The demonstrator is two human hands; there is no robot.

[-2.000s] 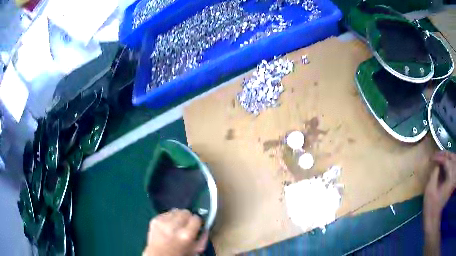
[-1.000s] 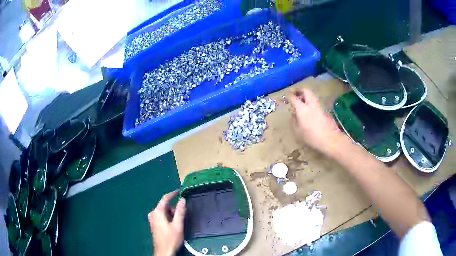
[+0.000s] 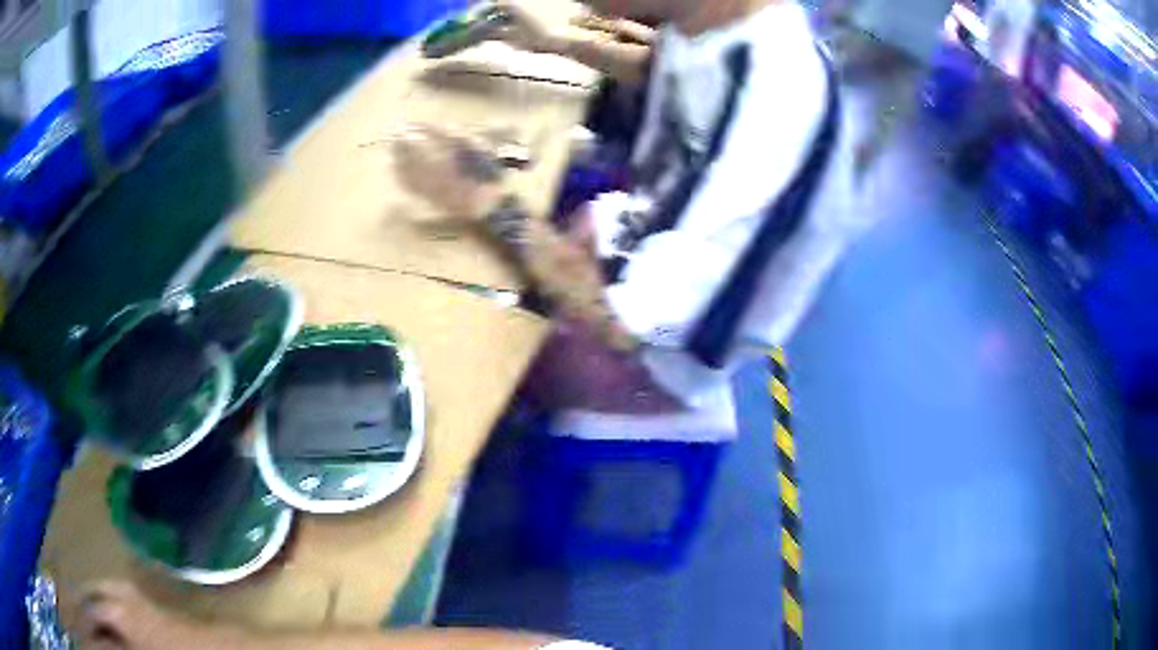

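Note:
Several green housings with pale rims lie at the left on tan cardboard. One housing (image 3: 340, 419) lies with its dark recess facing up and two small round dots near its lower edge. Others overlap beside it, one (image 3: 159, 381) on top of another (image 3: 210, 508). My right hand (image 3: 117, 622) is at the bottom left, small, blurred and cut by the lower edge, with my forearm stretching right along the bottom. Whether its fingers hold anything cannot be told. Part of a silver pile (image 3: 43, 612) shows left of it. My left hand is out of the picture.
A neighbouring worker in a white top with dark stripes (image 3: 749, 165) sits on a blue stool (image 3: 622, 495), arms over another cardboard sheet (image 3: 343, 191). Blue bins (image 3: 153, 76) stand at the upper left. Yellow-black floor tape (image 3: 787, 495) runs right of the stool.
The view has swung right, towards the neighbour. The housing beside my left hand, that hand and the white discs have left the picture. My right hand now shows at the bottom left.

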